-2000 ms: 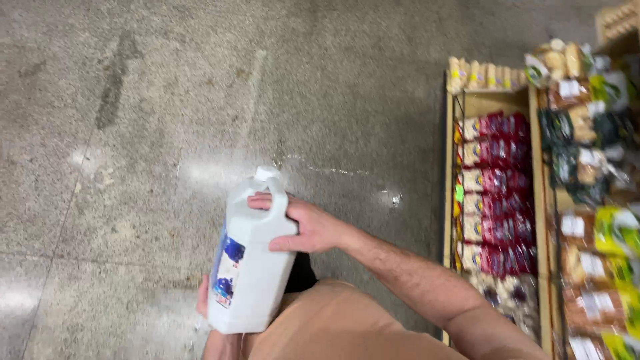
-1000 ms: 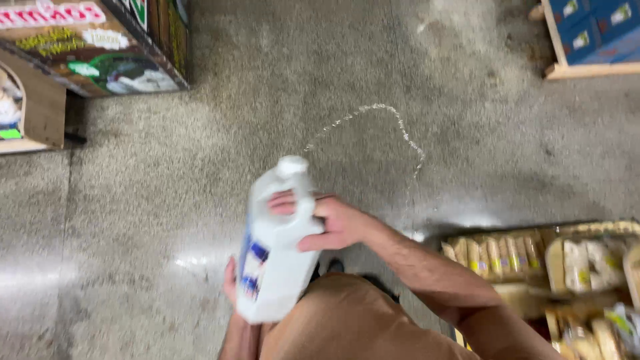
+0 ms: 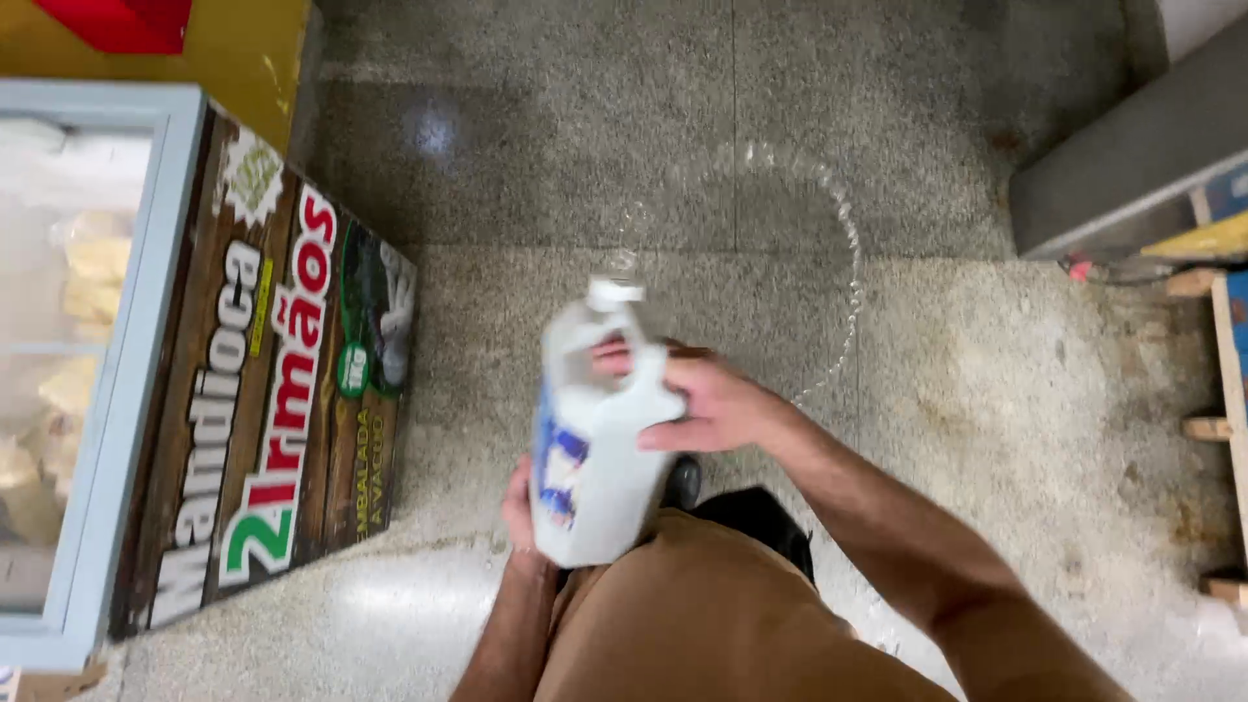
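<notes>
A white plastic jug (image 3: 609,468) with a blue printed label is held in front of my body, its white spout end (image 3: 615,292) pointing away from me. My right hand (image 3: 697,395) grips the jug's moulded handle, fingers through the opening. My left hand (image 3: 522,507) supports the jug low on its left side, most of the fingers hidden behind it. A looping trail of clear liquid (image 3: 853,253) runs out from the spout and curves round to the right, over the speckled grey floor (image 3: 604,175).
On the left stands a glass-topped chest freezer (image 3: 185,390) with bagged food, its printed side facing me. A grey metal cabinet (image 3: 1121,156) stands at the upper right, above wooden pallet parts (image 3: 1224,341). My dark shoe (image 3: 685,482) shows beyond the jug.
The view has swung a lot: the produce shelves on the right have gone and the freezer has come in at left. The liquid trail now forms a wider loop. Both hands still hold the jug.
</notes>
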